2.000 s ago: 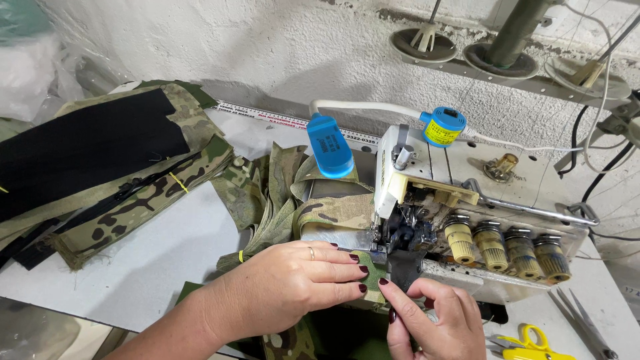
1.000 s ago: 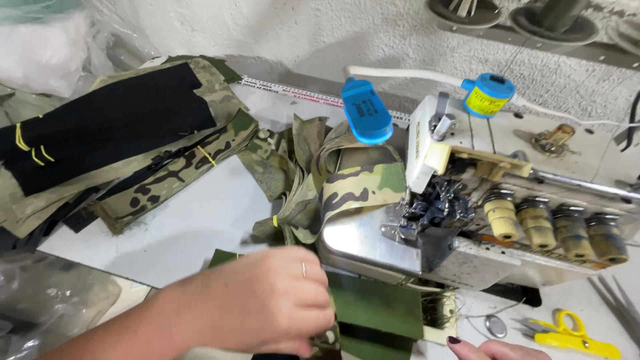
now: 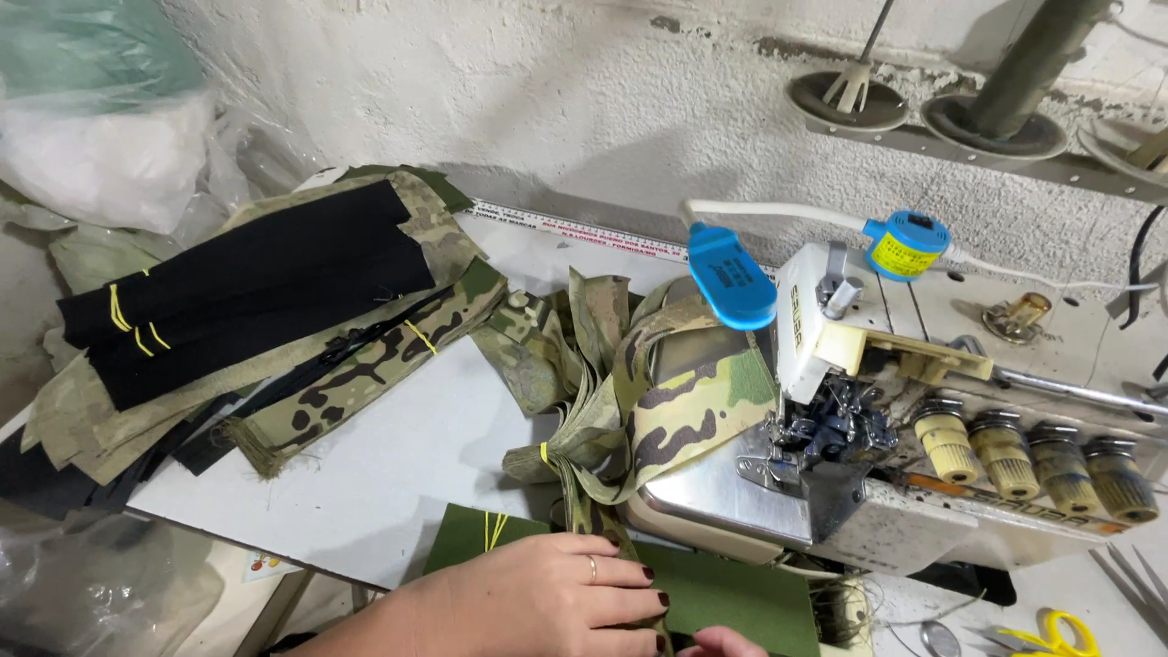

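Observation:
My left hand point(image 3: 547, 602) lies over a camouflage fabric strip and green fabric point(image 3: 730, 593) in front of the overlock sewing machine point(image 3: 912, 401); the fingers cover what is beneath. Of my right hand point(image 3: 725, 643) only a fingertip part shows at the bottom edge, beside the strip, so its grip is hidden. A camouflage strip point(image 3: 703, 411) lies over the machine's metal bed near the presser foot. Just left of it, a bunch of camouflage strips point(image 3: 566, 429) is tied with yellow thread.
Stacked black fabric pieces point(image 3: 255, 283) and camouflage pieces lie on the white table point(image 3: 365, 493) at left. A blue lamp point(image 3: 733, 278) leans by the machine head. Yellow-handled snippers point(image 3: 1058, 634) and metal scissors point(image 3: 1131, 584) lie at right. Thread stands point(image 3: 849, 99) are above, plastic bags point(image 3: 100, 137) at upper left.
Two seconds ago both hands were at the machine's front by the presser foot with fabric; now they are lower, near the bottom edge. The green fabric lies more exposed than two seconds ago.

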